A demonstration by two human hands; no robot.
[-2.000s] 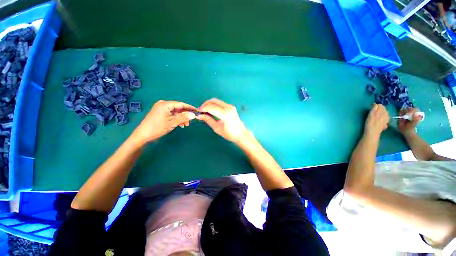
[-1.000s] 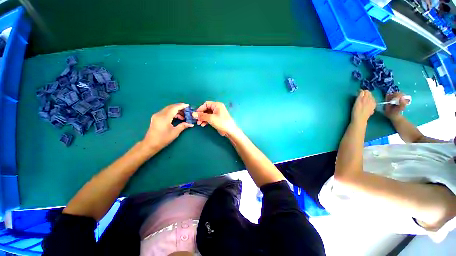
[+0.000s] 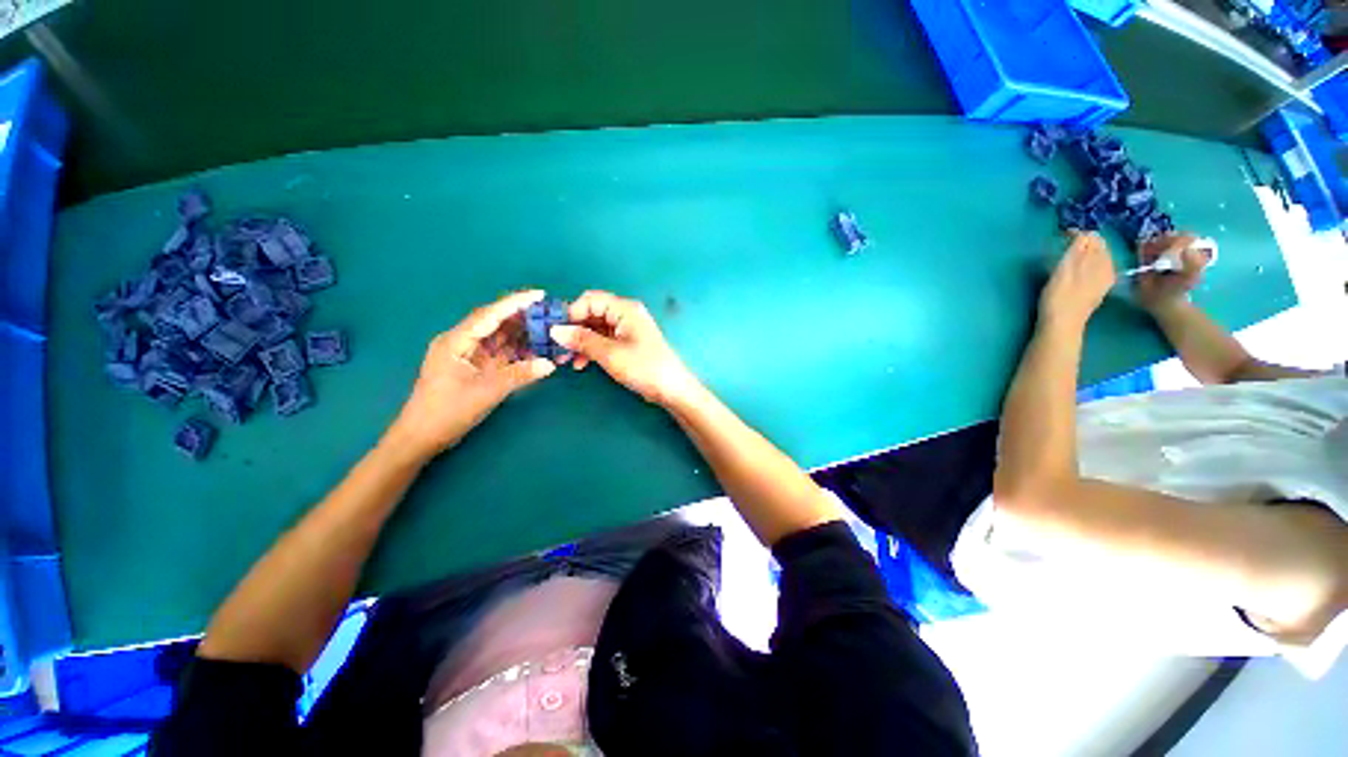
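A dark blue-grey plastic housing (image 3: 546, 326) is held just above the green mat, between my two hands. My left hand (image 3: 476, 370) grips it from the left, thumb below and fingers above. My right hand (image 3: 621, 346) pinches its right side with thumb and fingertips. Whether a smaller part is also in the fingers cannot be told. A loose pile of similar housings (image 3: 222, 318) lies on the mat to the left. One set-down piece (image 3: 849, 232) lies alone on the mat to the right.
The green mat (image 3: 739, 192) spans the bench, with a darker green strip (image 3: 518, 67) behind. A blue bin (image 3: 56, 370) stands at far left, another blue bin (image 3: 1020, 59) at back right. A coworker's hands (image 3: 1084, 274) hold a white pen-like tool (image 3: 1168, 265) near a dark pile (image 3: 1112, 189).
My hands have turned the housing, so that it now shows more fully between my fingertips. The view has shifted, and the left bin shows less than at first. The coworker's hands stay near their pile.
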